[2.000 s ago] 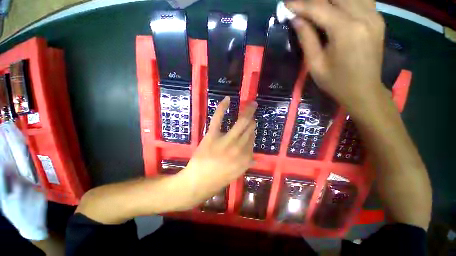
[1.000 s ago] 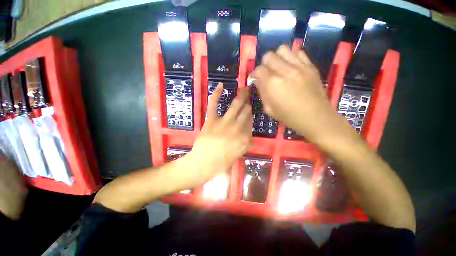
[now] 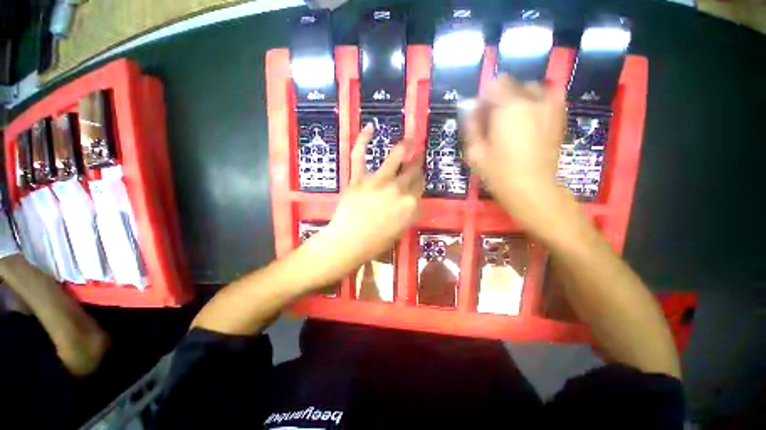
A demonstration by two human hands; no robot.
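A red foam tray [image 3: 369, 210] holds a back row of five open flip phones, such as the leftmost one [image 3: 317, 151], screens away from me. Closed shiny gold-brown phones [image 3: 438, 269] lie in the front row. My left hand [image 3: 378, 201] rests over the second open phone, fingers apart, fingertips on its keypad and the divider beside it. My right hand [image 3: 516, 134] is blurred over the fourth open phone and hides its keypad. A small pale patch, the white wipe [image 3: 468, 105], shows at its fingertips. My right forearm covers the front-right pocket.
At left, another red tray [image 3: 153, 168] holds gold-brown phones [image 3: 97, 130] and whitish pouches [image 3: 118, 227]. Another person's bare forearm [image 3: 55, 315] reaches in at lower left. A red object [image 3: 679, 315] lies at the right. The dark green mat [image 3: 220, 168] lies between the trays.
My right hand has moved from the far end of the phones down over the third, then right to the fourth. Both trays appear shifted right in view. My left hand stays over the second phone.
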